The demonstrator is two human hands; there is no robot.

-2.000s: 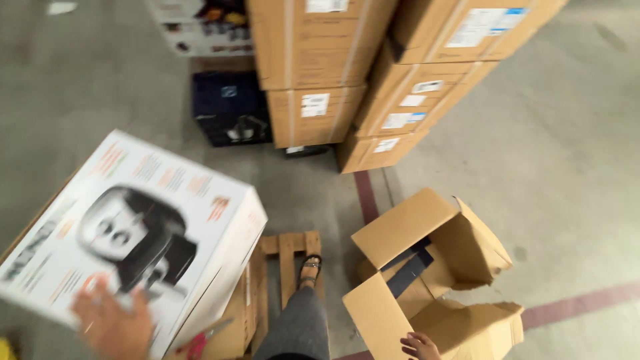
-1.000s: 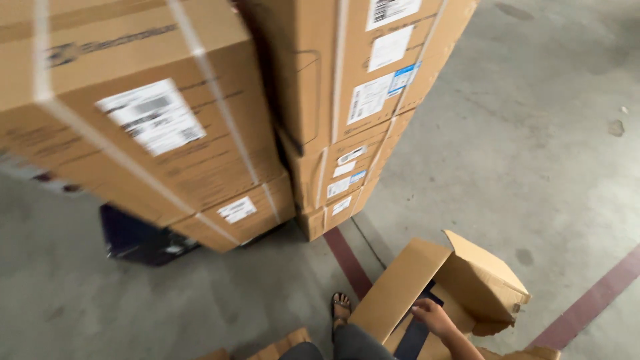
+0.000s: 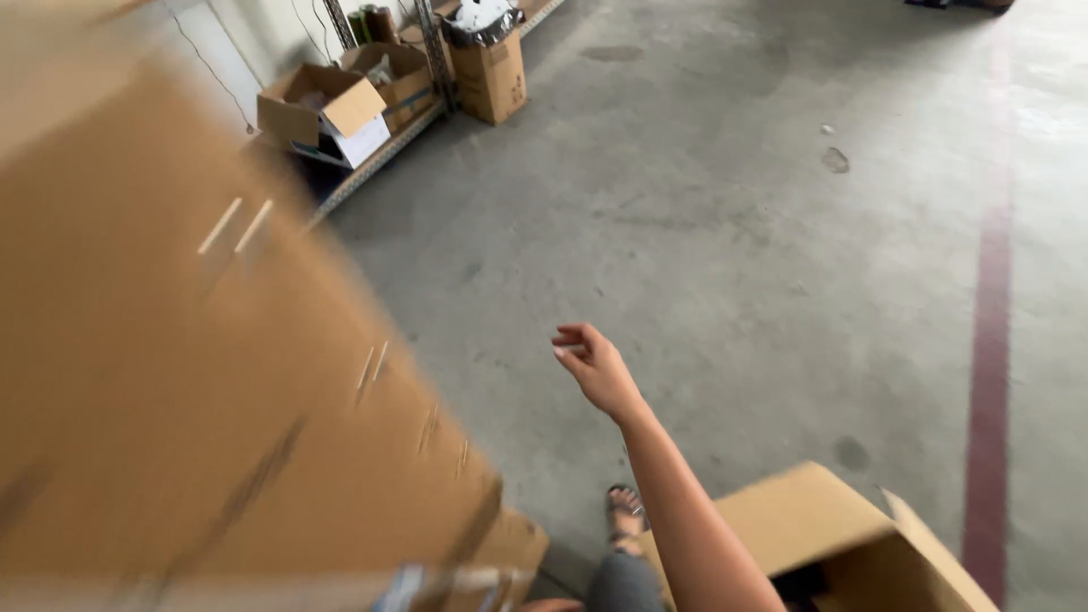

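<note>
My right hand is raised in front of me over the concrete floor, fingers loosely curled and apart, with nothing in it. Below and to its right, an open cardboard box has its flaps up and something dark inside. At the bottom edge, a small part of my left hand shows beside the tall stack of cardboard boxes; what it holds or touches cannot be told. The stack fills the left side, blurred, with pale straps and labels low down.
A low metal shelf at the upper left bears an open carton and other boxes. Next to it stands a tall cardboard box lined with a black bag. A dark red line runs along the floor at right. My sandaled foot is beside the stack.
The view has turned and moved past the stack. My right hand, at the open box's flap a second ago, is now up and away from it. The white appliance box seen earlier is out of view.
</note>
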